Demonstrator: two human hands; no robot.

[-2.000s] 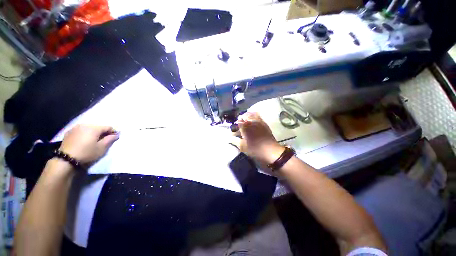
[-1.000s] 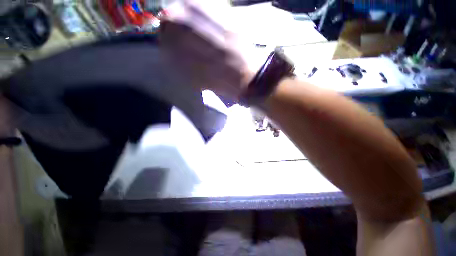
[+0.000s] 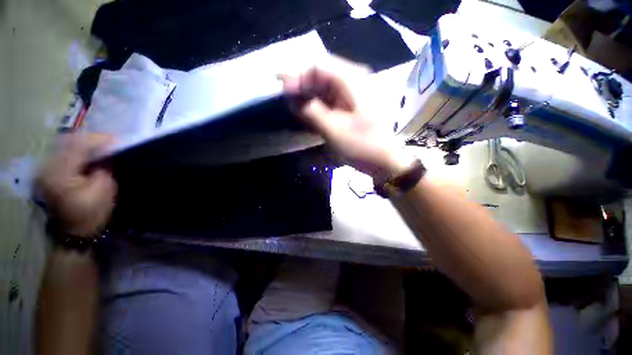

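Note:
Both my hands hold a large black fabric panel [image 3: 229, 201] by its upper edge, in front of me and left of the sewing machine. My left hand [image 3: 77, 184] grips the left end of the edge, slightly blurred. My right hand [image 3: 331, 104] pinches the right end. The lower part of the panel lies on the table near its front edge. A pale panel backing [image 3: 132, 100] with a short dark slit lies behind it. More black cloth [image 3: 229, 31] is piled at the back.
The white sewing machine [image 3: 554, 104] stands at the right, its needle area [image 3: 450, 149] right of my right hand. Silver scissors [image 3: 504, 168] and a brown tray or phone [image 3: 576, 220] lie on its bed. The table's front edge [image 3: 305, 249] runs above my lap.
The cloth that was under the needle is away from it. My right hand has come back from the far left side, and both hands now hold a panel edge. The view has shifted.

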